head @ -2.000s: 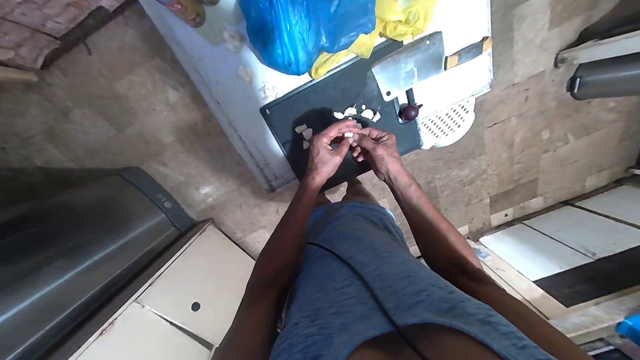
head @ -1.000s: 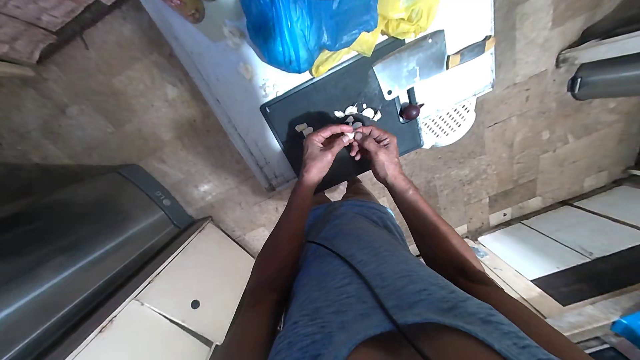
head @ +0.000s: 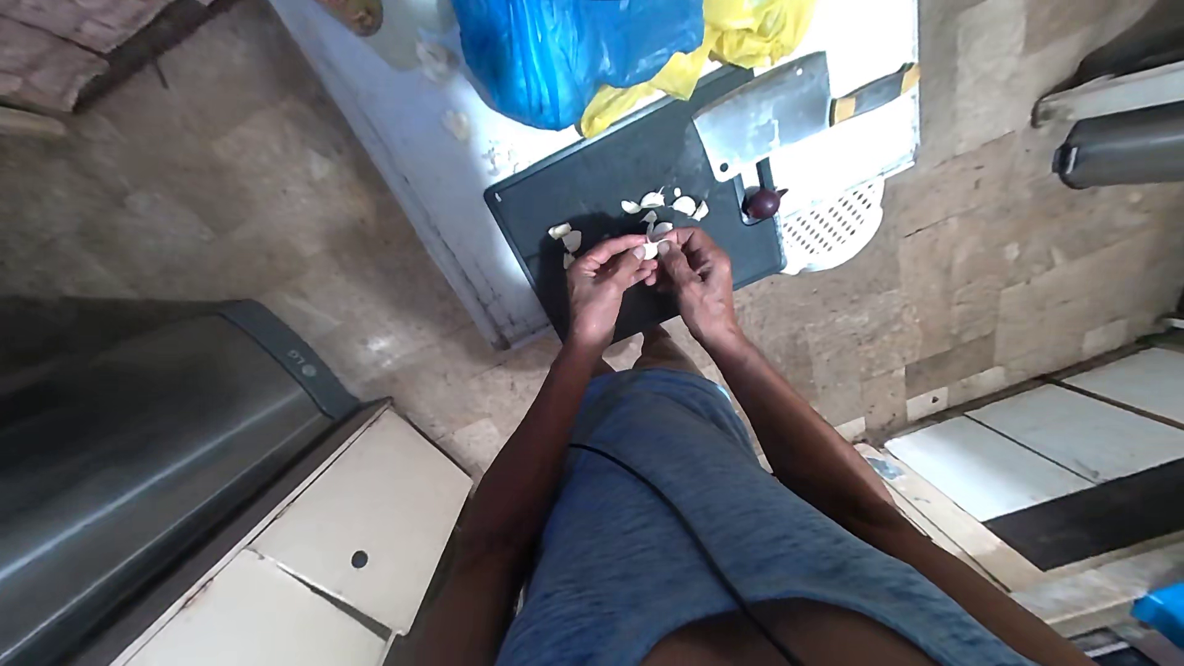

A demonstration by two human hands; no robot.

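Observation:
Over the dark cutting board (head: 592, 176), my left hand (head: 601, 282) and my right hand (head: 701, 277) meet, their fingertips pinching a white garlic clove (head: 651, 250) between them. Several garlic pieces and skins (head: 653, 200) lie on the board just beyond my fingers. More cloves (head: 561, 230) rest to the left, close to my left hand. A small dark red onion (head: 763, 203) sits at the board's right edge. Beyond it a cleaver (head: 768, 116) lies with its broad blade partly over the board and its handle to the right.
A blue plastic bag (head: 573, 55) and a yellow plastic bag (head: 758, 32) stand at the board's far side on the white table (head: 407, 139). A white perforated plastic piece (head: 832, 227) juts past the table's right edge. A refrigerator (head: 157, 462) stands at lower left, beside white cabinets (head: 361, 518).
My hands stay together over the board, with only small shifts of the fingers around the clove. The cleaver, onion and bags have not moved.

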